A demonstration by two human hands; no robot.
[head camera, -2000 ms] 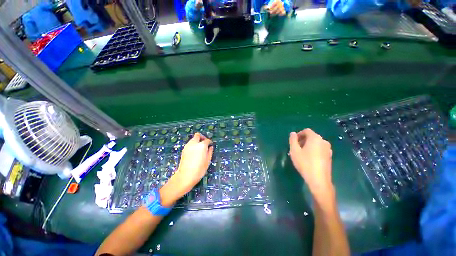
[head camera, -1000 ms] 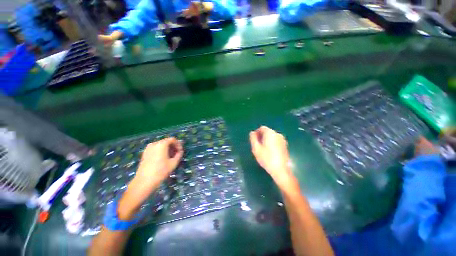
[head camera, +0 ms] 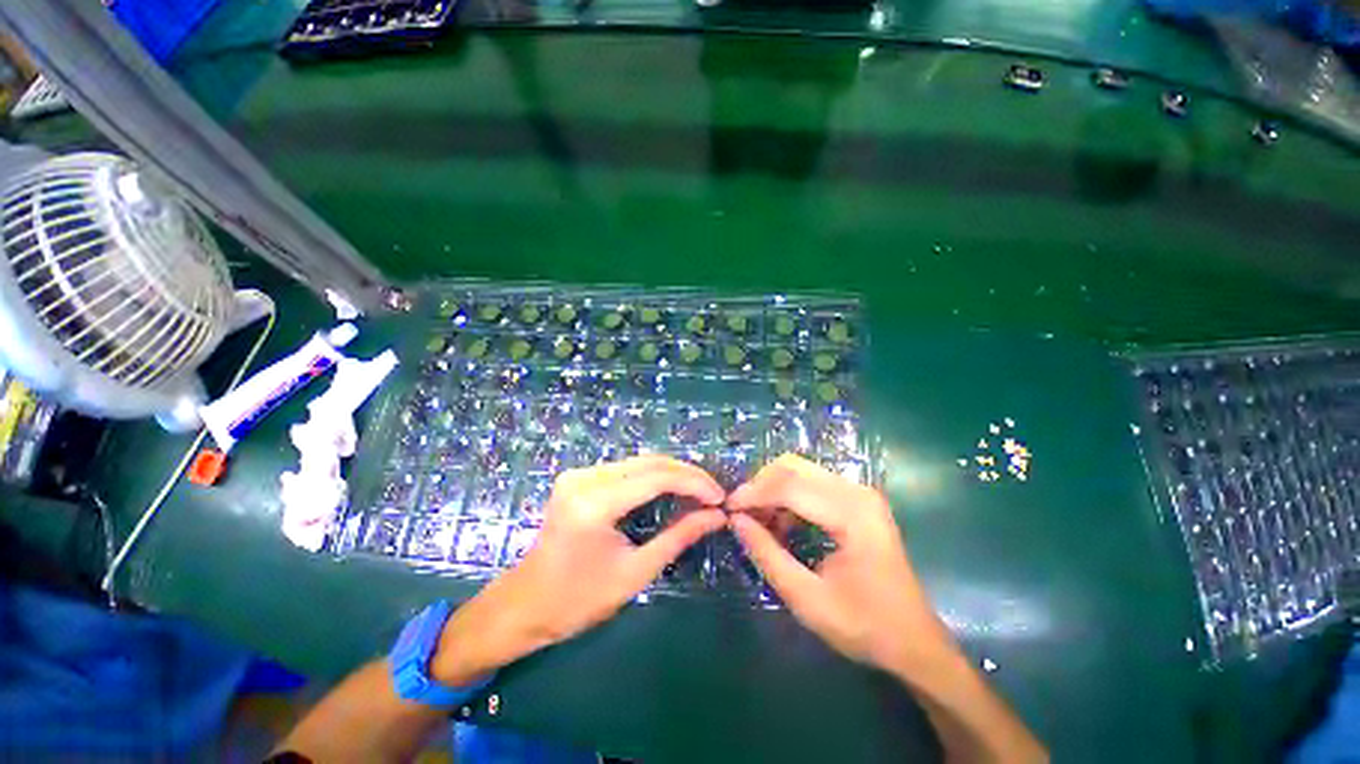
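My left hand (head camera: 619, 537) and my right hand (head camera: 835, 560) meet fingertip to fingertip over the lower part of the clear blister tray (head camera: 448, 403). A small dark unit (head camera: 726, 508) is pinched between them, mostly hidden by the fingers. The tray's far rows show yellow-green round faces; its other pockets hold dark, silvery parts. A loose pile of tiny whitish and cream pieces (head camera: 1011, 452) lies on the green surface right of the tray. My left wrist wears a blue band.
A white fan (head camera: 127, 276) and grey post (head camera: 194, 149) stand at left. A glue tube (head camera: 276, 391) and crumpled tissue (head camera: 321, 463) lie beside the main tray. A second blister tray (head camera: 1268, 493) is at right. Small dark parts (head camera: 1108, 78) lie along the far strip.
My hands, apart before, have come together over the tray. The view has tilted down and turned back left. The loose pile, not visible before, now shows.
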